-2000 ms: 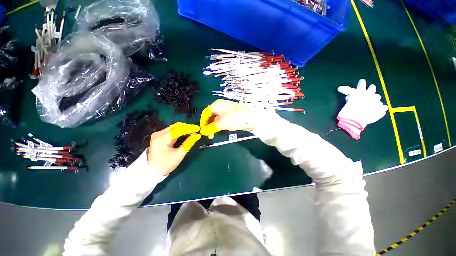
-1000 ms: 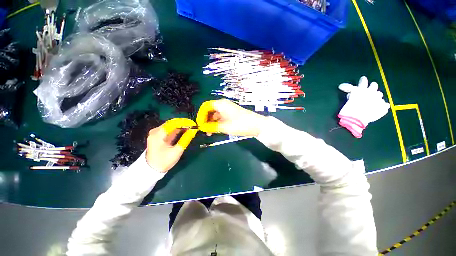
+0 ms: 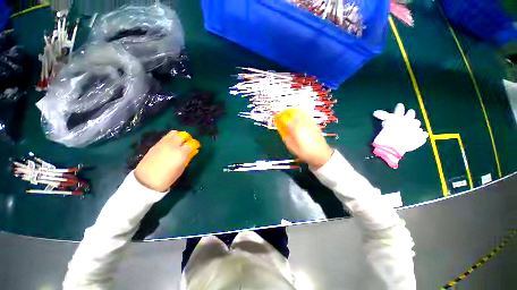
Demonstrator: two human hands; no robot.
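My left hand point(image 3: 167, 160), with yellow finger cots, is over the lower dark heap of small black parts point(image 3: 142, 145); its fingertips are bent and what they hold cannot be told. My right hand point(image 3: 303, 137), also with yellow cots, is at the lower edge of the main lead pile point(image 3: 275, 93); its fingertips are hidden, so its grip cannot be told. White leads with red ends point(image 3: 261, 165) lie side by side on the green mat between my forearms. The other dark heap point(image 3: 199, 111) lies behind my left hand.
A blue bin point(image 3: 295, 42) with leads stands behind the pile. Clear plastic bags point(image 3: 90, 96) lie upper left. A lead group point(image 3: 48, 175) lies far left. A white glove with pink cuff point(image 3: 398, 135) lies right. The mat's curved front edge runs before my body.
My hands, earlier together at centre, have parted: left to the dark heap, right to the lead pile. More leads now show on the mat between them. The view has shifted slightly.
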